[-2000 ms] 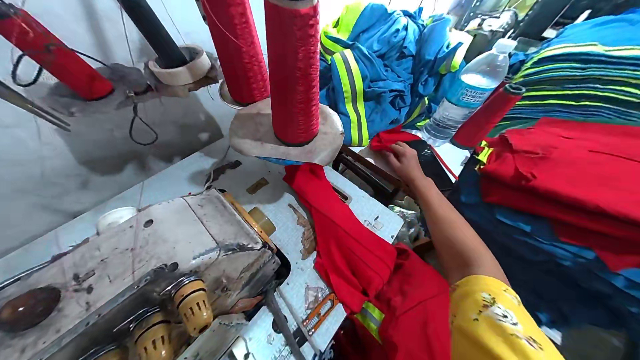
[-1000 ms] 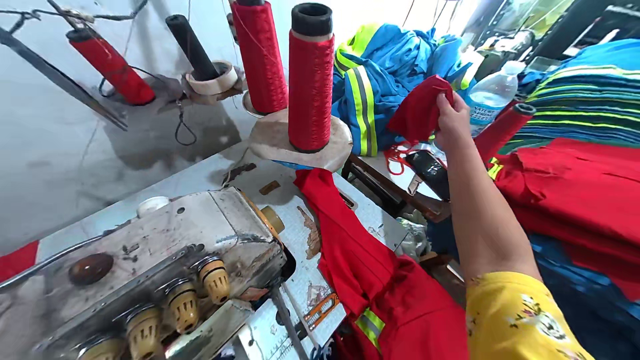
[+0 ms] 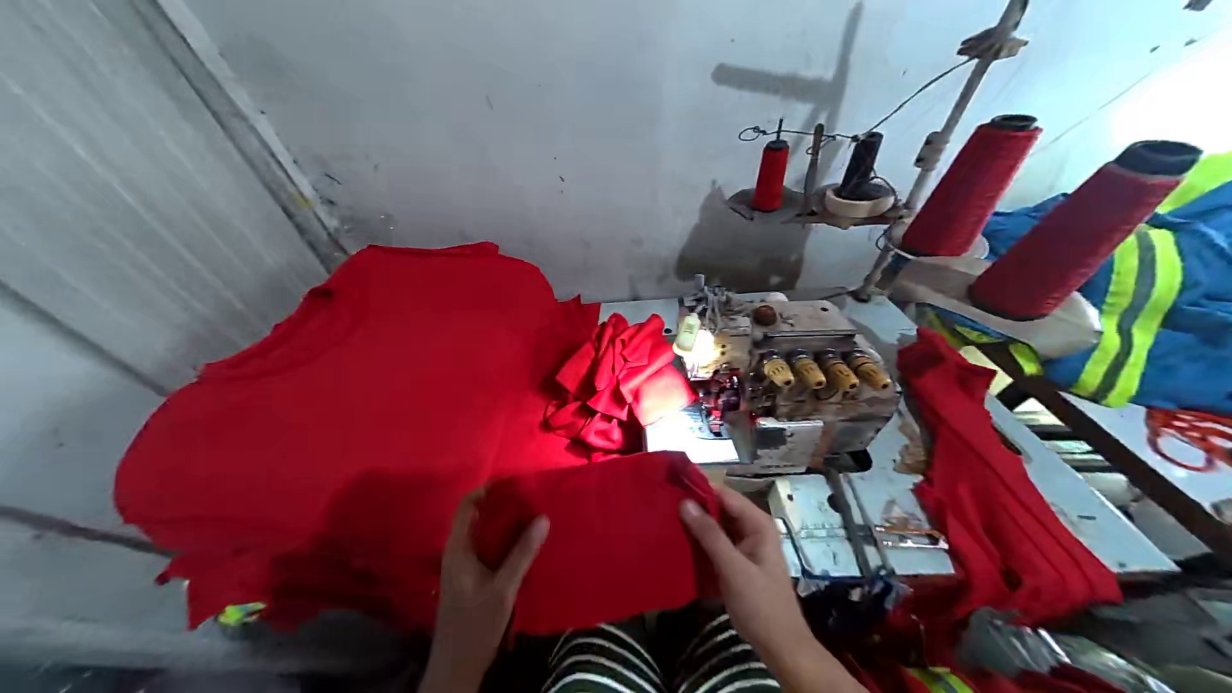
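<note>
A folded red fabric piece [image 3: 602, 539] is stretched between my two hands above my lap. My left hand [image 3: 486, 568] grips its left end, thumb on top, and my right hand [image 3: 746, 558] grips its right end. Just beyond it lies a bunched heap of small red fabric pieces [image 3: 616, 375], beside the lit needle area of an overlock sewing machine [image 3: 804, 375]. A large spread of red fabric [image 3: 404, 385] covers the table to the left, partly in shadow.
Red thread cones [image 3: 1073, 231] stand on the thread stand at the right. Red fabric [image 3: 996, 491] hangs over the table's right edge. Blue garments with reflective strips [image 3: 1145, 318] are heaped beyond. A wall rises behind the machine.
The view has swung left. A second before, one hand held a small red piece up at the right near the water bottle; now both hands hold red fabric in front of the machine.
</note>
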